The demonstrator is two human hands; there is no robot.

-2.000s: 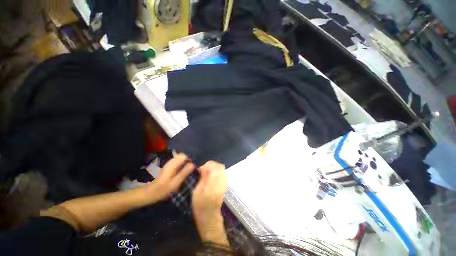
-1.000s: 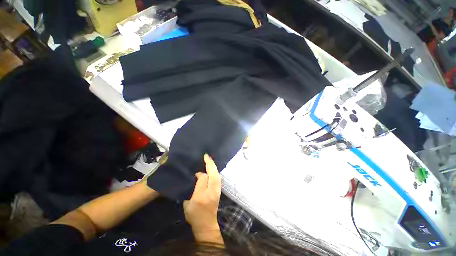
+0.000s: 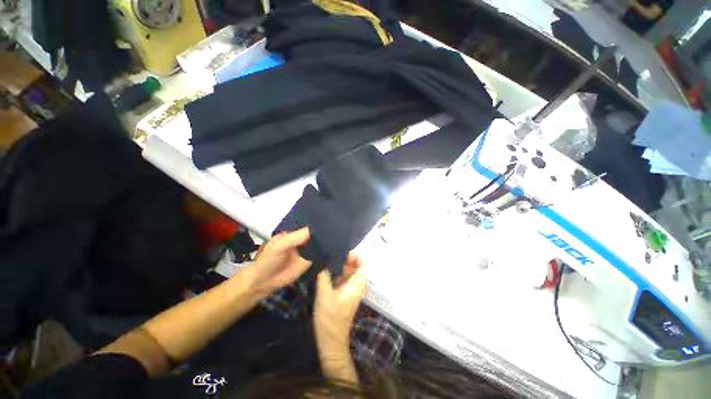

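A black cut piece (image 3: 351,195) lies partly on the white table left of the needle area, its near end raised at the front edge. My left hand (image 3: 282,259) grips its left near edge. My right hand (image 3: 340,294) grips its near right corner, fingertips partly hidden by the cloth. A stack of black pieces (image 3: 288,109) lies behind it, with a yellowish tie strip (image 3: 362,17) on the far pieces. The white sewing machine (image 3: 577,241) stands to the right.
A large black fabric heap (image 3: 86,218) is at the left. A cream-yellow machine (image 3: 164,35) and a pale tray (image 3: 214,51) are at the far left. Red handles (image 3: 552,274) show under the machine arm. A clear plastic bag (image 3: 573,128) and light blue sheets (image 3: 674,140) lie behind the machine.
The piece is pulled together and folded, no longer spread over the stack's near side. My left hand, earlier hidden under the cloth, now shows at its edge. My right hand has closed on the corner.
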